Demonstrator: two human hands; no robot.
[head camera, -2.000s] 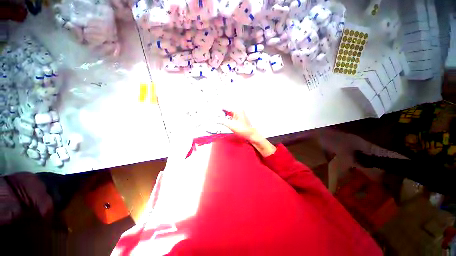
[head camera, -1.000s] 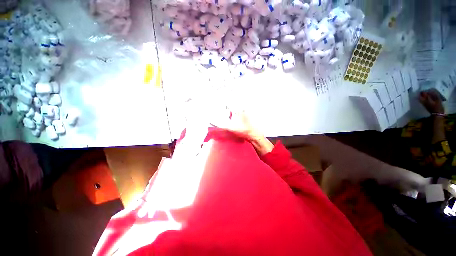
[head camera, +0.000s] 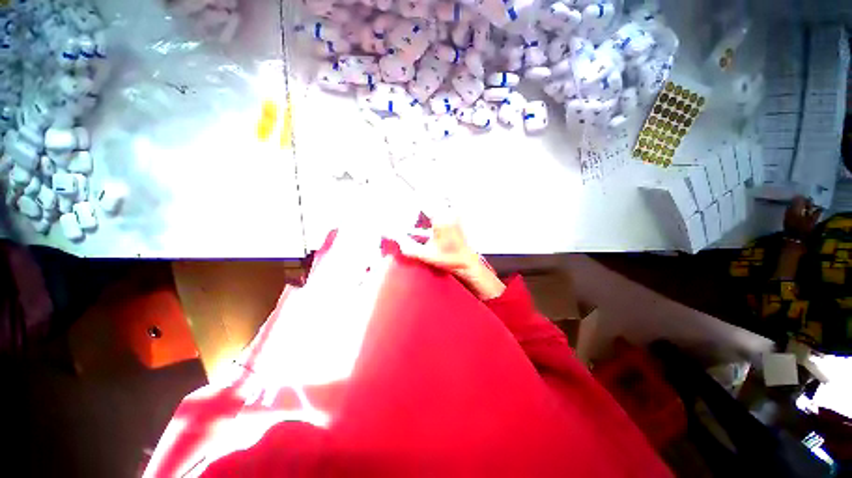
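Observation:
My right hand (head camera: 448, 250) is at the table's front edge, against my red clothing, with fingers bent. A small dark reddish bit shows at its fingertips; glare hides what the hand holds, if anything. My left hand cannot be made out in the glare. Small white units with blue marks (head camera: 420, 70) lie heaped on the white tabletop (head camera: 523, 196) beyond my hand. Faint thin lines show on the table just beyond my fingers, too washed out to name.
More white units (head camera: 63, 182) lie at left beside clear bags (head camera: 177, 84). A yellow-orange piece (head camera: 268, 119) lies near the table joint. A gold sticker sheet (head camera: 669, 124), a printed sheet (head camera: 603, 154) and white cartons (head camera: 715, 201) lie at right. Another person's hand (head camera: 802, 217) is at far right.
The view has shifted a little. My right hand stays near the table edge, its fingers now more visible. The other person's hand came into view at far right and remains there.

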